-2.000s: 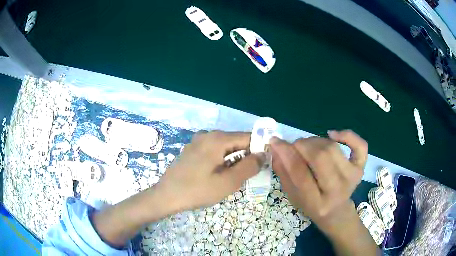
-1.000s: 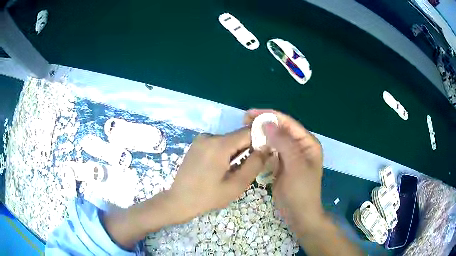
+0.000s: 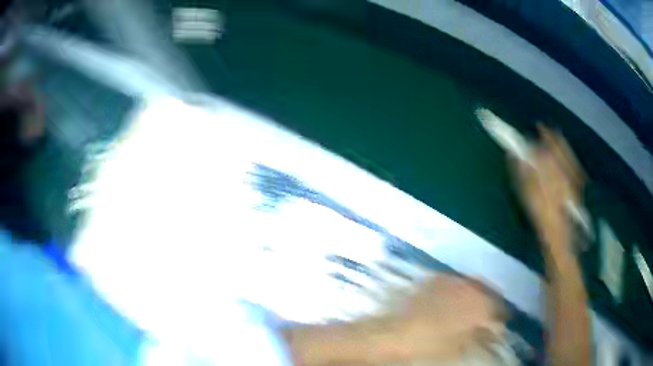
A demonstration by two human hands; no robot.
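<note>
The picture is strongly blurred. My right hand [image 3: 548, 179] is stretched out over the green belt at the right. A white elongated base [image 3: 497, 130] lies at its fingertips; whether the fingers grip it cannot be told. My left hand [image 3: 458, 311] is low at the centre right, over the worktop side of the rail, with its fingers curled. Pale shapes show beside its fingers, too blurred to tell if they are held. The heap of small parts and the bag at left are washed out to white.
The green belt [image 3: 344, 93] runs across the back. Its pale rail [image 3: 437, 221] slants down to the right. More blurred white pieces [image 3: 612, 259] are on the belt at far right, and a striped white one [image 3: 197, 25] is at top left. A pale post [image 3: 147, 43] stands at upper left.
The view has swung and blurred. My hands, together on a white base before, are now apart. My right hand has moved out over the belt; my left is lower and further right in the picture.
</note>
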